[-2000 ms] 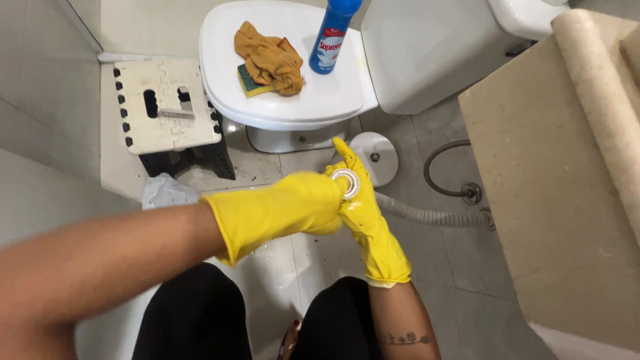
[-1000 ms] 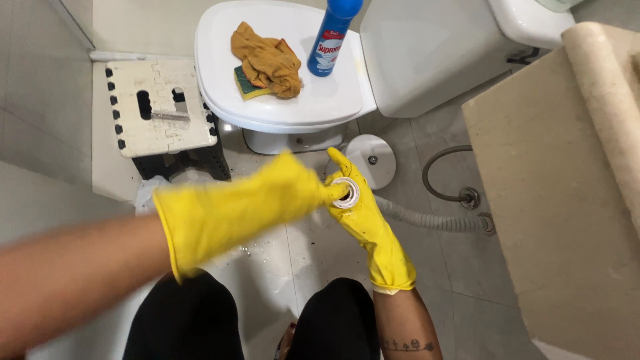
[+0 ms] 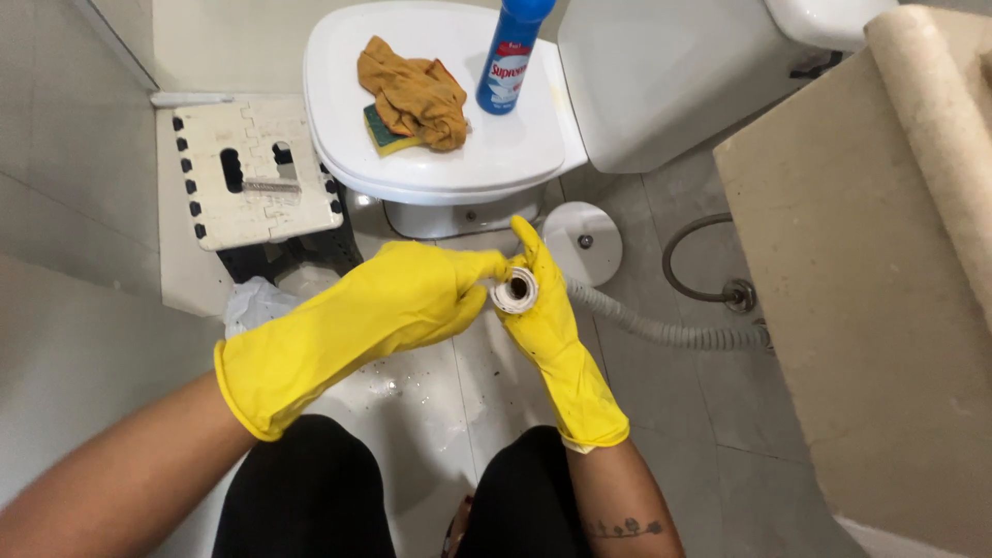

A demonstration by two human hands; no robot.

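Both my hands wear yellow rubber gloves. My right hand [image 3: 542, 298] is closed around a hollow white plastic fitting [image 3: 515, 291], seemingly a pipe part, with its round open end facing up; its lower part is hidden by the glove. The index finger of my left hand [image 3: 395, 298] reaches the fitting's left rim, and the thumb lies just below; whether they pinch it does not show. Beyond the hands, a brown cloth [image 3: 415, 97] lies partly over a green and yellow sponge [image 3: 385, 133] on the toilet lid [image 3: 349, 46], beside a blue cleaner bottle [image 3: 508, 66].
A folding step stool [image 3: 221, 209] stands left, a clear strip on top and a whitish plastic bag [image 3: 256, 306] below. Right of the toilet are a round white drain cover [image 3: 593, 225], a grey corrugated hose [image 3: 651, 325], a flexible pipe [image 3: 678, 240] and a beige countertop [image 3: 852, 256]. The floor [image 3: 457, 387] has wet spots and dark debris.
My left hand, blurred by motion in the earlier frames, now shows sharp with its fingertips at the fitting's left rim. My right hand keeps its hold on the fitting in about the same place.
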